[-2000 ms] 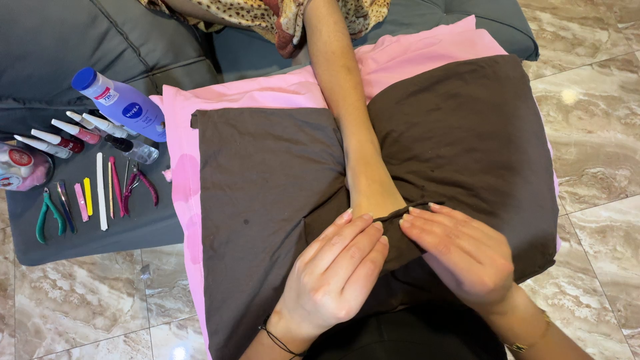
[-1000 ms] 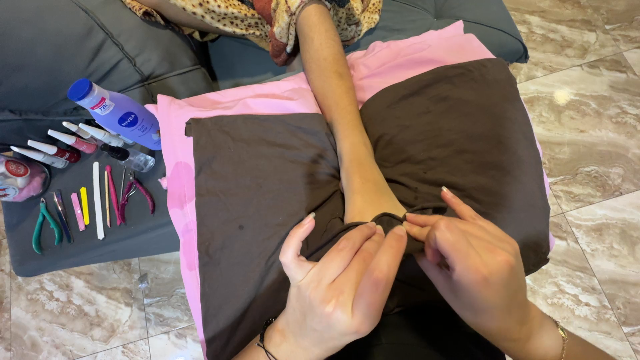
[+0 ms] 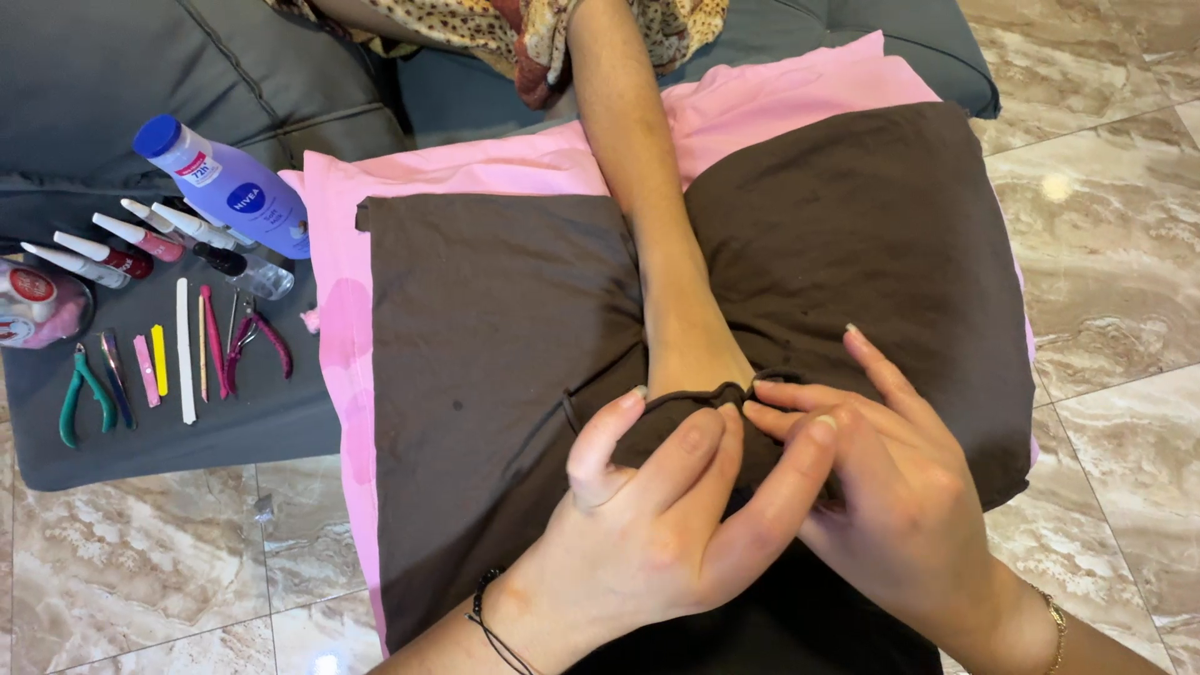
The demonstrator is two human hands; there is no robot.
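Observation:
Another person's bare foot (image 3: 689, 328) rests on a dark brown cloth (image 3: 506, 309), which lies over a pink cloth (image 3: 450, 167). The front of the foot, with the toes, is hidden under the brown cloth's hem. My left hand (image 3: 637, 525) pinches that hem at the foot's near edge, its index finger lifted to the left. Close beside it, my right hand (image 3: 891, 497) grips the rolled hem at the foot's right side, one finger raised. The fingertips of both hands nearly meet.
On the grey seat (image 3: 169, 455) at left are a lotion bottle (image 3: 239, 187), nail polish bottles (image 3: 145, 239), a clear bottle (image 3: 262, 274), a jar (image 3: 42, 305), green-handled nippers (image 3: 86, 398), pink-handled nippers (image 3: 267, 337), a white nail file (image 3: 185, 347) and a yellow strip (image 3: 159, 359). Marble-patterned floor tiles (image 3: 1097, 253) surround it.
My fingers have shifted along the hem, and both hands have moved closer together. A finger of my right hand is now raised, where two seconds ago it lay on the cloth.

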